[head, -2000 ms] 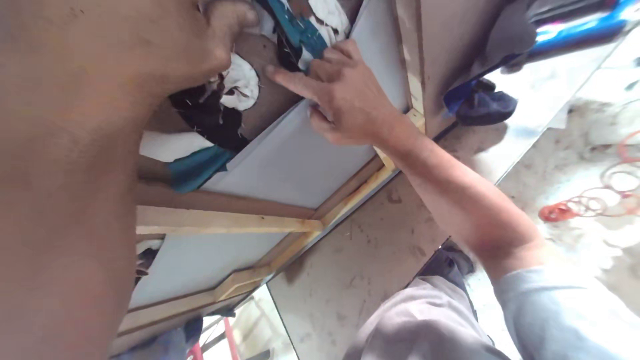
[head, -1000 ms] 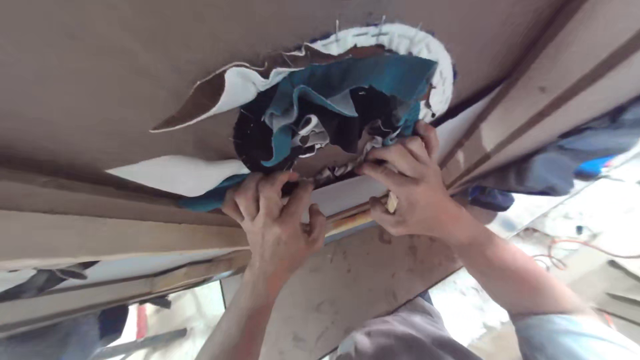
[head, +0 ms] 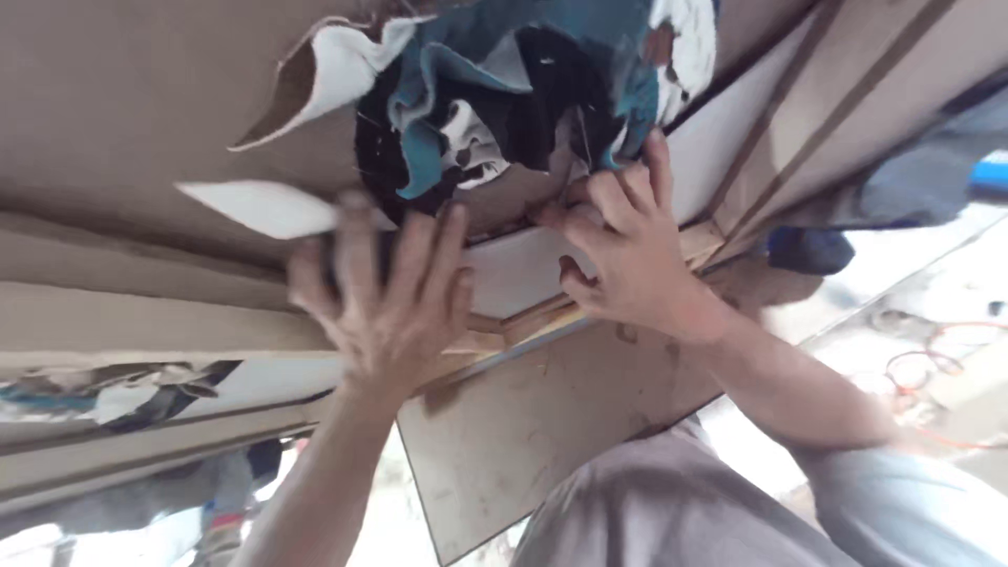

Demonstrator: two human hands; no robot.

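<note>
A bundle of teal, black and white upholstery material (head: 441, 79) lies around an opening in a brown panel (head: 142, 102), inside a wooden frame. My left hand (head: 386, 291), blurred, rests with spread fingers at the lower left edge of the opening, by a white pointed flap (head: 260, 206). At the lower right edge, my right hand (head: 622, 228) has curled fingers against the material's rim; whether it pinches any is hidden. A white panel (head: 512, 268) lies below both hands.
A pale wooden rail (head: 157, 319) crosses at the left, with more scraps (head: 118, 394) beneath it. A brown board (head: 504, 433) lies below the frame. Dark blue cloth (head: 811, 248) sits at the right, and an orange hose (head: 921, 370) lies on the floor.
Two seconds ago my right hand pointed with one finger at the panel; now both hands are at the opening's lower edge. Since one second ago my left hand has opened its fingers wider.
</note>
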